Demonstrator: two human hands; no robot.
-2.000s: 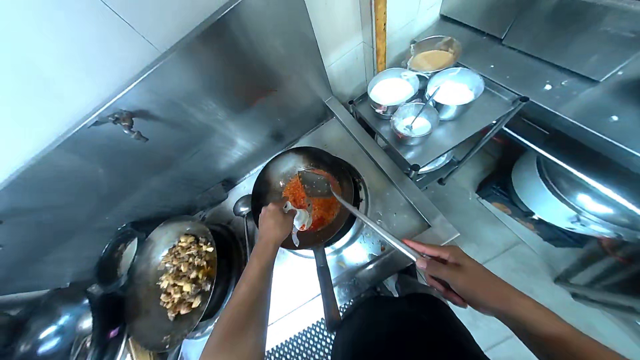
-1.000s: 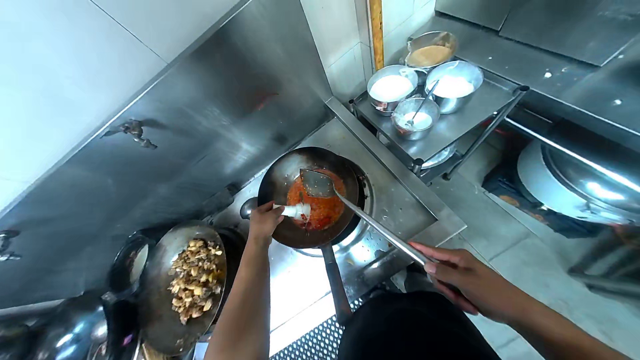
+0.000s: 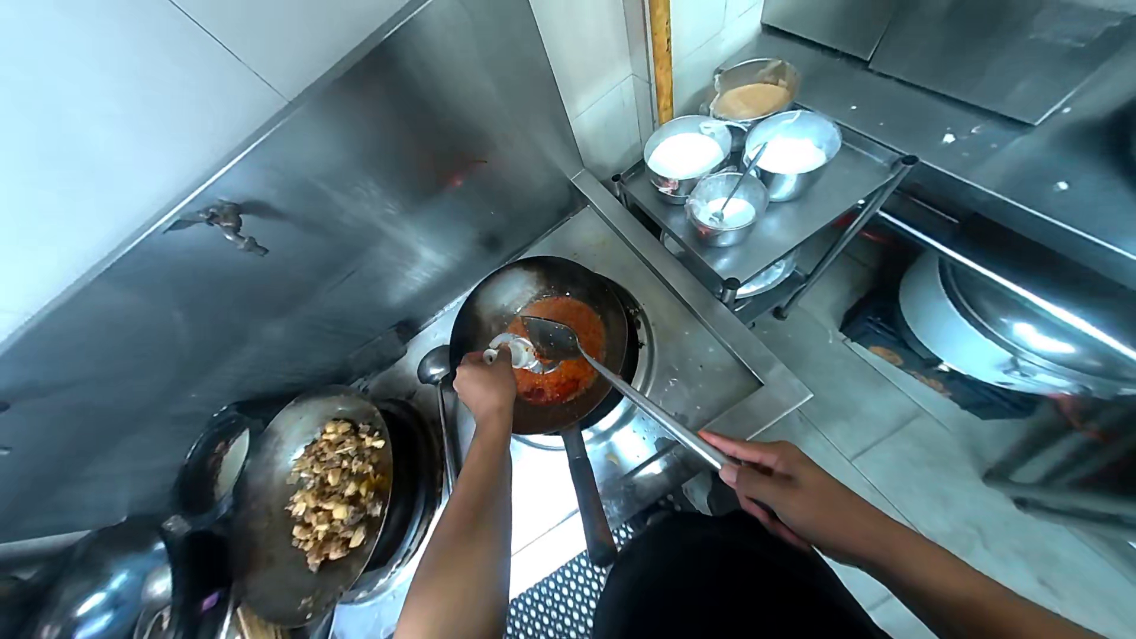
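Note:
A dark wok (image 3: 497, 306) with a long handle sits on the burner in the middle, with orange-red sauce (image 3: 577, 324) in it. My left hand (image 3: 486, 383), over the wok's left side, is closed on a small whitish, translucent object (image 3: 516, 353), perhaps a plastic bag or container; which one I cannot tell. My right hand (image 3: 768, 484) grips the metal handle of a wok spatula (image 3: 555, 339), whose blade rests at the sauce beside that object. Part of the sauce is hidden by the blade and the object.
At the left, a second wok (image 3: 266, 524) holds browned chopped pieces (image 3: 337, 497). A ladle (image 3: 435, 366) lies between the woks. A metal cart (image 3: 763, 240) at the upper right carries several bowls (image 3: 688, 155). A large lidded pot (image 3: 1003, 328) stands right of it, and a tap (image 3: 226, 222) juts from the wall.
The red contents look more liquid and spread wider than two seconds ago. My left hand stays at the wok's left side with the whitish object, and my right hand still holds the spatula.

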